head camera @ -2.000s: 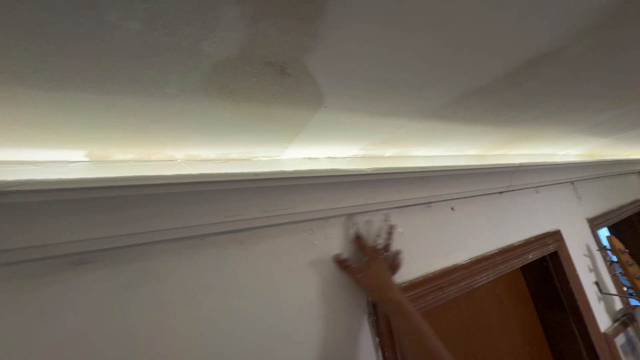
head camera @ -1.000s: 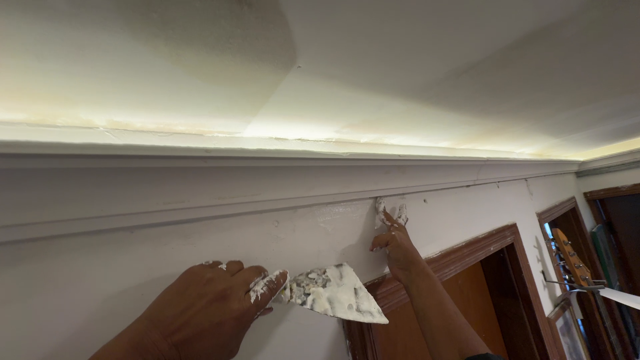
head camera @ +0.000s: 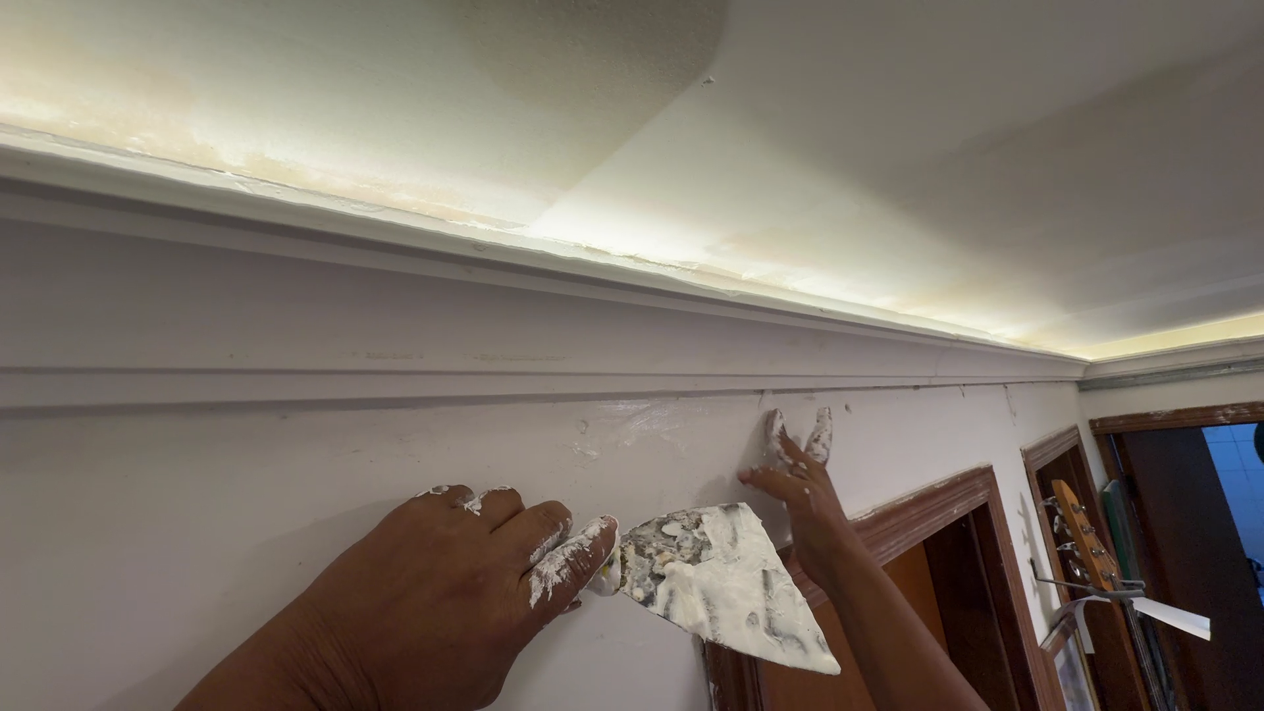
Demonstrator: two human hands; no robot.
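Note:
My left hand [head camera: 434,592], its fingers smeared with white paste, grips a putty knife [head camera: 736,588] at lower centre. The knife's wide blade is coated in white filler and points right; its handle is mostly hidden by the hand. Farther off, my right hand [head camera: 805,479] is raised to the white wall [head camera: 533,444] just below the cornice moulding [head camera: 474,380], fingers spread and two fingertips covered in white paste. It holds nothing that I can see. A shiny wet-looking smear lies on the wall between the two hands.
A brown wooden door frame [head camera: 973,494] stands below my right hand. At the right, a guitar headstock [head camera: 1081,533] hangs on a wall hook, with another doorway [head camera: 1155,420] beyond. Above runs a lit cove ledge [head camera: 592,262] under a stained ceiling [head camera: 839,128].
Two seconds ago only my right hand showed at the wall; my left hand with the putty knife has since come into view. The view has tilted and shifted.

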